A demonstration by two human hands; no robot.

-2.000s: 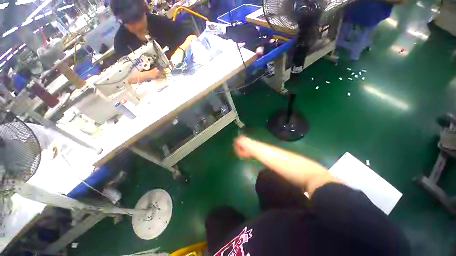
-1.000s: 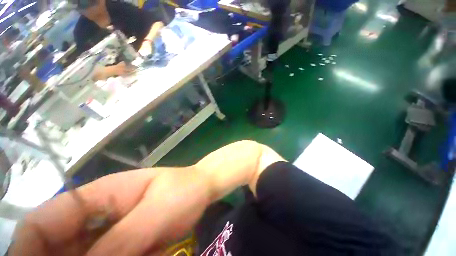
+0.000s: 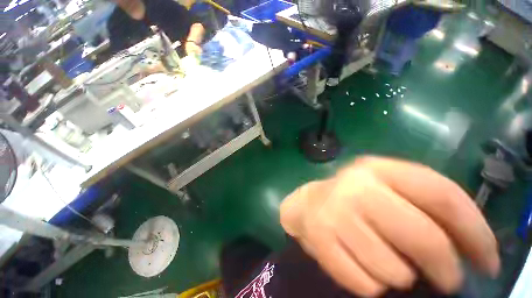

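Note:
My right hand (image 3: 385, 227) is large, close and blurred at the lower right, back towards me. Its fingers curl down and right. The palm is hidden; a grey blur lies by the fingertips, and I cannot tell whether the hand holds anything. My left hand is not in view. The nearest things in front of me are a white sewing table (image 3: 192, 107) and a cream sewing machine (image 3: 111, 75) at the upper left. Another person's hand is on light blue fabric (image 3: 224, 49) there.
A black fan base (image 3: 319, 145) stands on the green floor at centre. A pale round base (image 3: 154, 245) is at lower left, with a yellow rim (image 3: 201, 289) below. White scraps (image 3: 385, 95) lie beyond. A grey metal stand (image 3: 496, 169) is at the right.
The bare arm that reached left across the view is now drawn back, and the hand is close at the lower right. It covers where the white sheet showed. The view has shifted.

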